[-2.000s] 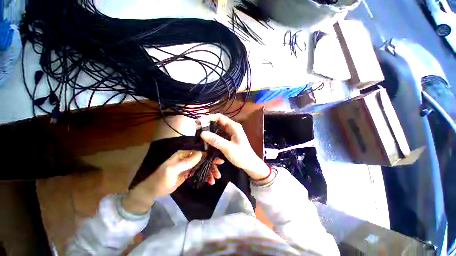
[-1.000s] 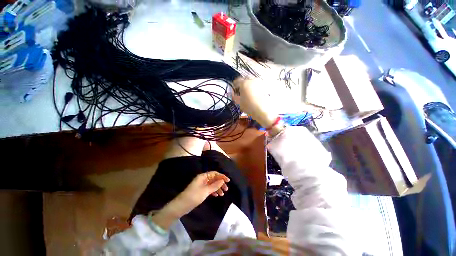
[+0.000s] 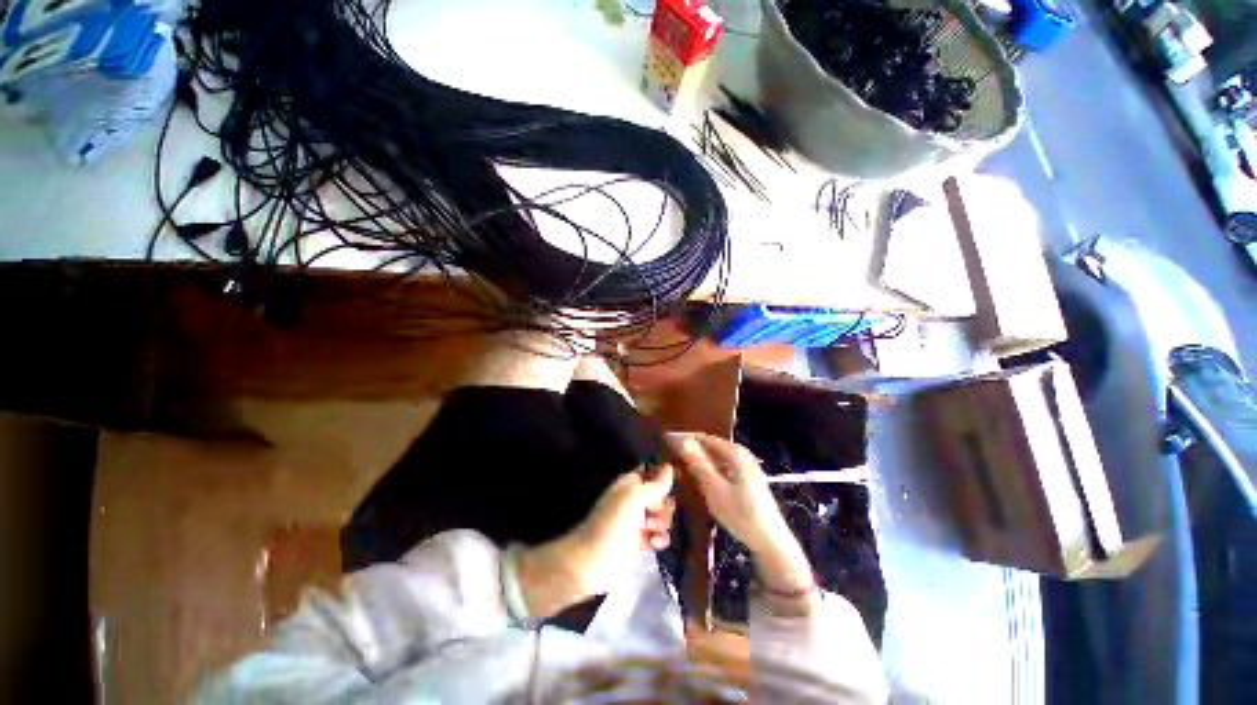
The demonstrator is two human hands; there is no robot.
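My left hand [image 3: 596,548] is over the right side of my dark-clothed lap, fingers curled. My right hand [image 3: 733,504] is close to its right, thumb and fingertips pinched together near my left fingertips. Any small part between the fingers is too dark and small to make out. A large looped bundle of thin black cables [image 3: 579,135] lies on the white table in front of me, its right end a rounded loop at the table edge. Dark plugs [image 3: 207,237] fan out at its left end.
A round basket of black pieces [image 3: 889,138], a red and white carton [image 3: 678,50] and thin black strips are at the back right. Blue packet [image 3: 793,327] under the table edge; open carton of dark pieces [image 3: 806,530] beside my right arm; brown cartons [image 3: 1004,468] further right.
My right hand has left the cable bundle and come down beside my left hand. My left hand has moved right and lower. The dark strands held between my hands two seconds ago no longer show.
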